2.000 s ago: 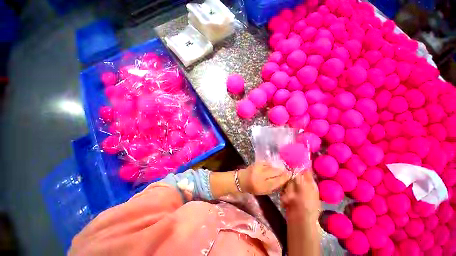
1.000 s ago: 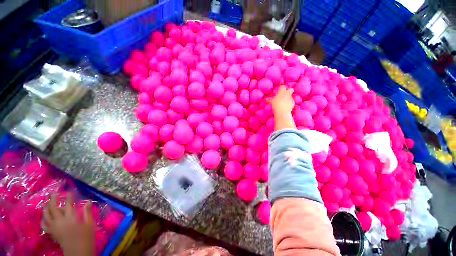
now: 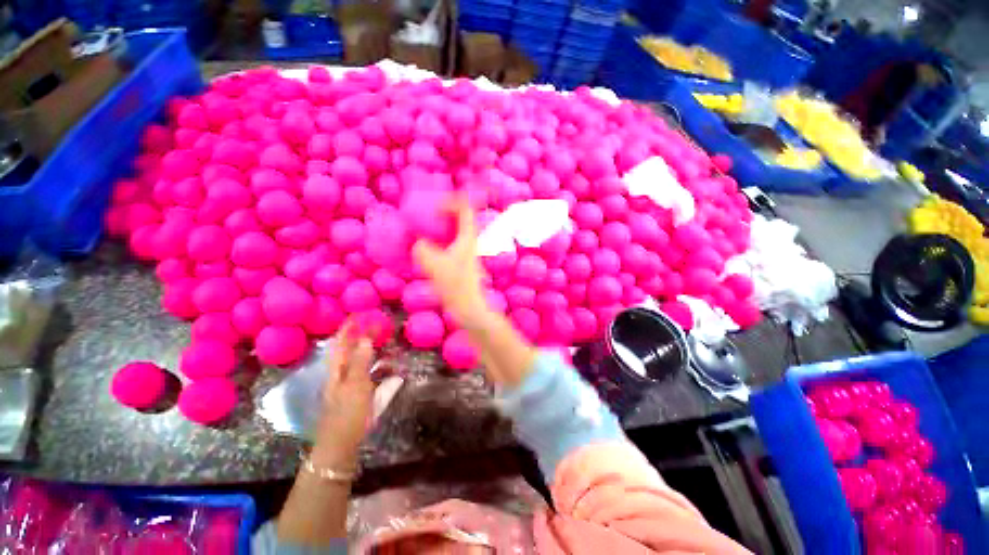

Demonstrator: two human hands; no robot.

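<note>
Matte pink balls (image 3: 287, 206) lie in a huge loose heap on the speckled grey bench (image 3: 108, 314). My right hand (image 3: 453, 258) is over the front middle of the heap, blurred, its fingers around a blurred pink ball (image 3: 428, 211). My left hand (image 3: 349, 385) is at the heap's near edge, over a clear poly bag (image 3: 293, 396) that lies on the bench. A pink ball shows just beyond its fingertips. Whether the left fingers grip the bag is not clear.
Filled bags (image 3: 103, 526) lie in a blue bin at the lower left. A metal cup (image 3: 645, 345) and white cloths (image 3: 783, 271) are right of the heap. A blue crate (image 3: 775, 428) of pink balls is lower right. Empty bags (image 3: 16, 325) are far left.
The view has swung right. My left hand has moved from the bin of filled bags to the bag on the bench. My right hand has come back nearer from deeper in the heap.
</note>
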